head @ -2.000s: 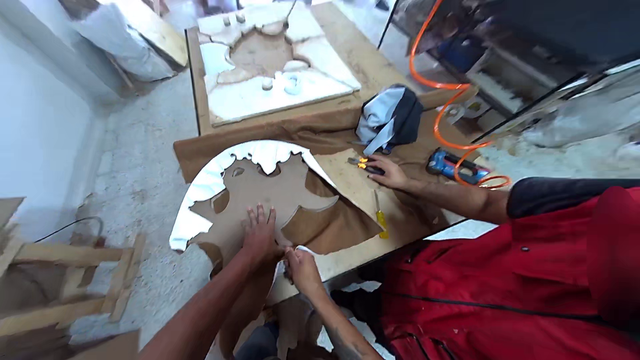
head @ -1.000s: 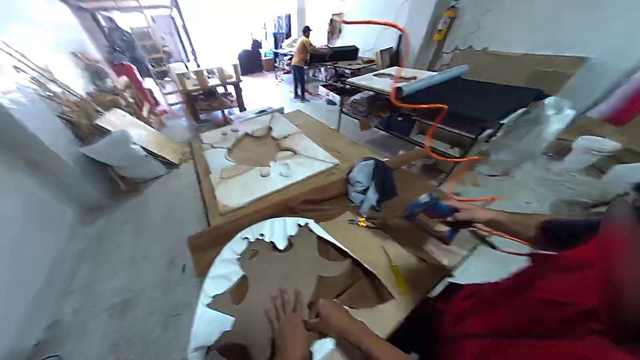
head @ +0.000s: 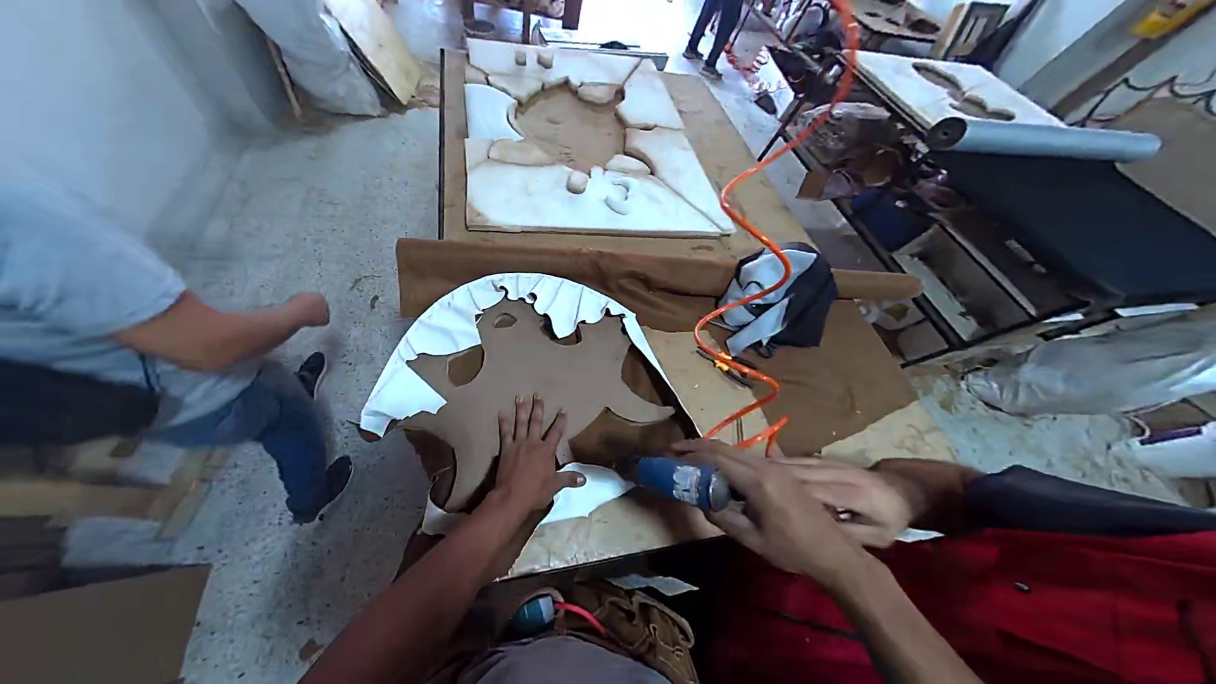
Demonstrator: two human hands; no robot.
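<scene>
My left hand [head: 532, 456] lies flat, fingers apart, on a brown cut-out panel [head: 560, 370] with curved points and holes. White gathered fabric [head: 456, 328] wraps around the panel's upper and left rim. My right hand [head: 769, 503] closes around the rear of a blue handheld air tool [head: 679, 482], whose nose points left near the panel's lower right edge. A co-worker's hand [head: 855, 489] overlaps mine at the tool; their exact contact is hidden. Black-handled pliers [head: 725, 367] lie partly behind the coiled orange hose [head: 760, 228].
A white-padded board [head: 598, 204] sits farther back on the table, beyond brown cloth [head: 608, 275]. Grey and black fabric [head: 784, 294] is bunched at right. A co-worker in red stands close at right; a person in a light shirt [head: 85, 247] is at left.
The blue tool, held by the co-worker at right a second ago, is now beside the panel. My right hand has moved from the panel's lower edge to the tool. A person has appeared at left.
</scene>
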